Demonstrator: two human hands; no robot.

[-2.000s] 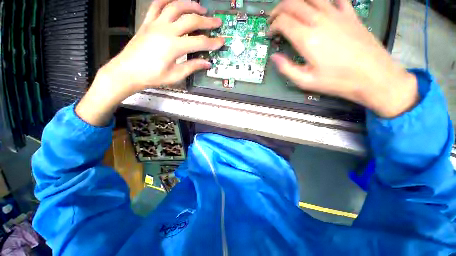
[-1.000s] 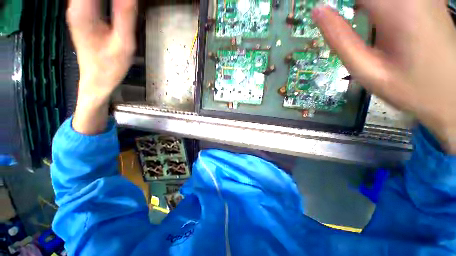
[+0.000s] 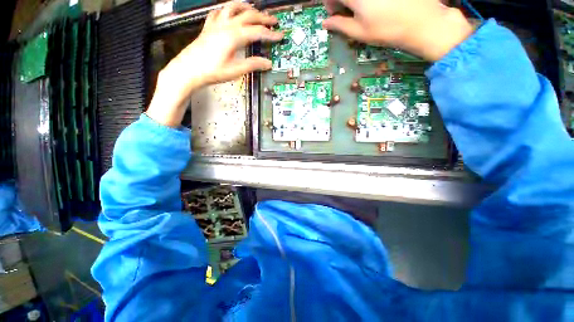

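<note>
A solder pallet (image 3: 343, 148) with a dark raised rim lies on the conveyor, four green boards in its nests, small brown clamps around them. My left hand (image 3: 220, 53) is at the upper-left board (image 3: 302, 47), fingers spread over its left edge. My right hand (image 3: 384, 25) is at that board's upper right, its fingertips near the edge and partly cut off by the frame top. Whether either hand grips the board cannot be told. The lower-left board (image 3: 302, 113) and lower-right board (image 3: 395, 108) lie flat. My right hand and sleeve partly cover the upper-right board (image 3: 377, 55).
The silver conveyor rail (image 3: 327, 182) runs in front of me. A stained bed (image 3: 220, 116) shows left of the pallet. A black ribbed tray (image 3: 124, 82) and board stack (image 3: 74, 126) stand further left. A pallet without boards (image 3: 217, 214) lies low beside my lap. Another pallet's boards show at the right edge.
My hands were apart and blurred one second ago; now both are at the upper-left board. The view has shifted, showing more of the stack at left and more of the pallet.
</note>
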